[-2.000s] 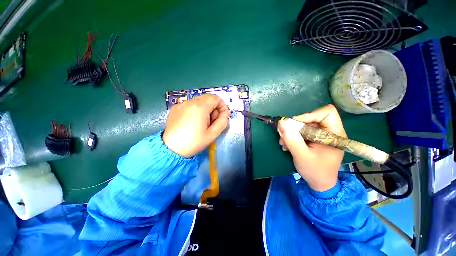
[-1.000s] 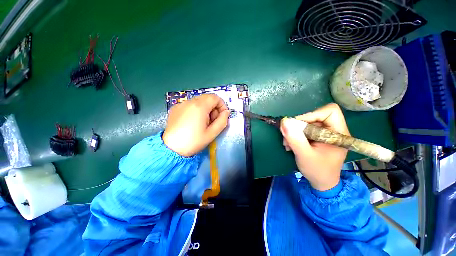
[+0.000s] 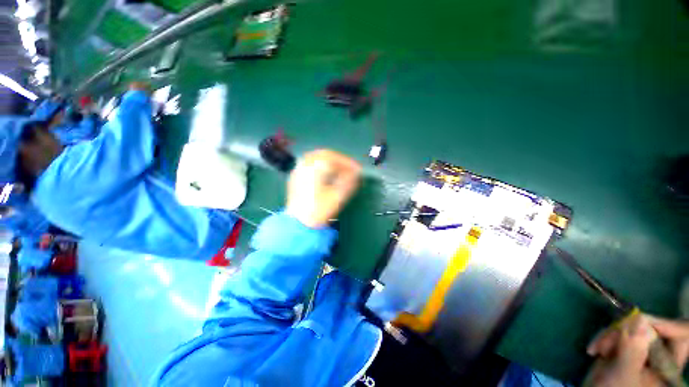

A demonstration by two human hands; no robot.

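The tablet assembly (image 3: 483, 280) lies silver side up on the bench. The mainboard (image 3: 491, 200) runs along its far short end, and the orange flex cable (image 3: 453, 272) runs down its back. My left hand (image 3: 325, 185) is blurred, off the tablet to its left, with fingers curled; I cannot tell whether it holds anything. My right hand (image 3: 642, 348), cut off by the lower right edge, grips the soldering iron (image 3: 593, 283) by its handle. The iron's dark tip points at the tablet's right edge. Thin dark pieces (image 3: 438, 221) lie at the board's left part.
Black wired parts (image 3: 347, 93) and another dark cluster (image 3: 277, 151) lie beyond my left hand, with a small silver-topped part (image 3: 377, 153) nearby. A white roll (image 3: 211, 178) stands left. Another unit (image 3: 259, 32) lies farther off. A person in blue (image 3: 106, 189) sits at left.
The view has swung left, bringing other workers into sight. My left hand has left the tablet and moved left. The iron's tip is farther from the board's middle. The fan and pot are out of view.
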